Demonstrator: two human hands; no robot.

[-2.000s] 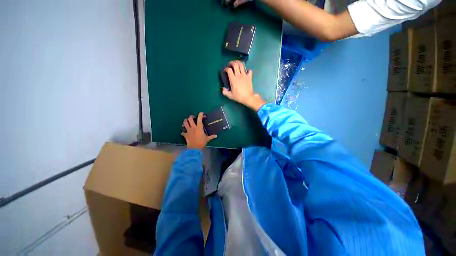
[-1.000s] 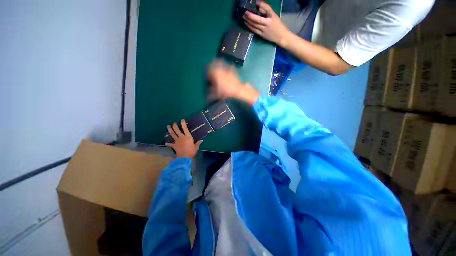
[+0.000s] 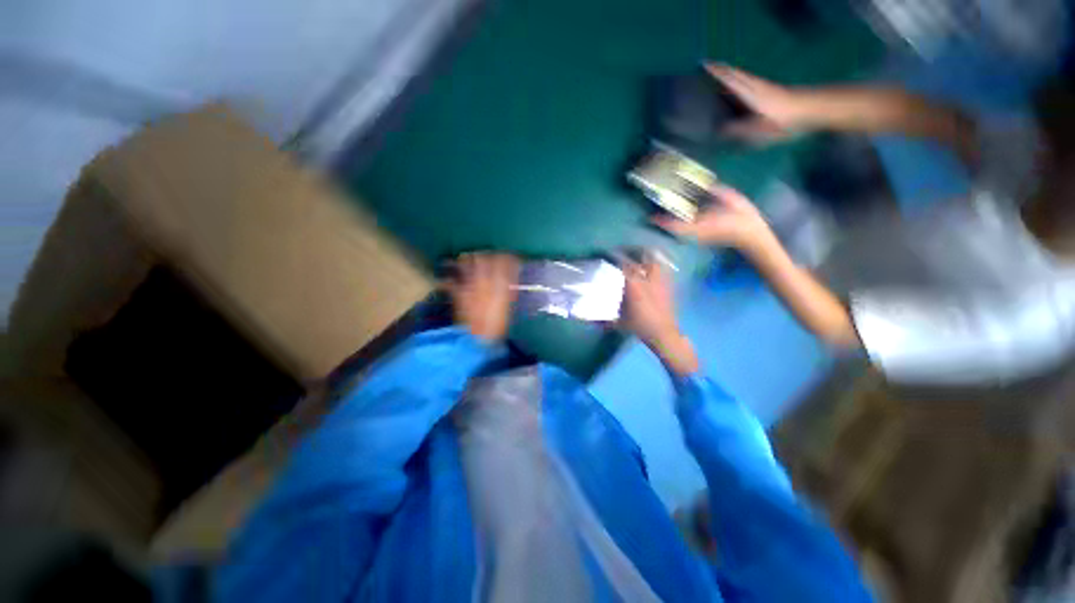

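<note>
The frame now is heavily blurred. A row of dark product boxes [image 3: 569, 290], shiny with glare, lies at the near edge of the green bench top [image 3: 519, 153]. My left hand [image 3: 483, 295] is on the row's left end and my right hand [image 3: 647, 300] is on its right end. The boxes are held between my two hands. How many boxes are in the row cannot be told, since the hands and the glare hide parts of it.
A person in a white top [image 3: 978, 306] at the right has one hand on a dark box [image 3: 693, 108] and the other on a bright, glaring box [image 3: 672, 180]. An open shipping carton [image 3: 254, 236] stands at the left. The blue floor [image 3: 754, 348] shows at the right.
The view has turned and blurred. My right hand has come down to the row's right end. My left hand stays at its left end. The other person's second hand now shows on a box.
</note>
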